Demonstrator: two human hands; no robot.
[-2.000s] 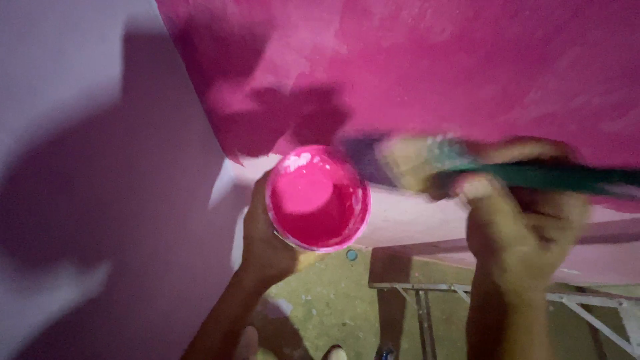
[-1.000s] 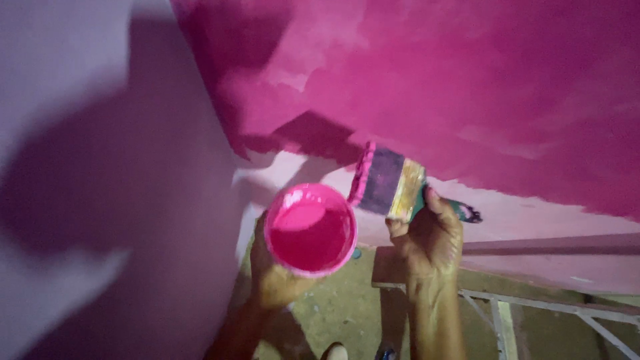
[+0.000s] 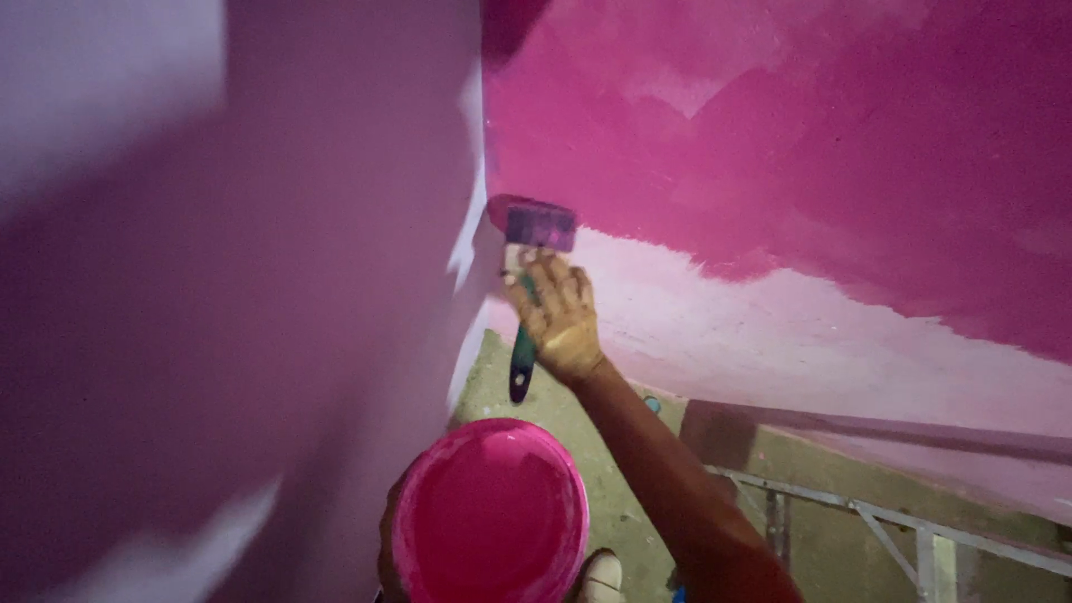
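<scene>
My right hand [image 3: 557, 314] grips a wide paintbrush [image 3: 540, 228] near its pale ferrule, the green and black handle pointing down. The dark, pink-stained bristles rest on the pink-painted wall [image 3: 670, 151] close to the corner, at the lower edge of the paint. Below, my left hand [image 3: 390, 536] holds a round tub of pink paint [image 3: 494, 511]; most of that hand is hidden behind the tub. A pale pink strip of wall [image 3: 720, 327] runs under the darker pink.
A lilac wall [image 3: 293, 251] in shadow meets the pink wall at the corner. A metal frame [image 3: 888, 519] stands at lower right on the greenish floor [image 3: 620, 494]. A foot in pale footwear [image 3: 603, 576] shows at the bottom, and a small round teal object [image 3: 651, 404] lies near the wall.
The brush in my right hand has moved from beside the tub to the wall near the corner, its bristles now pointing up. The view has shifted.
</scene>
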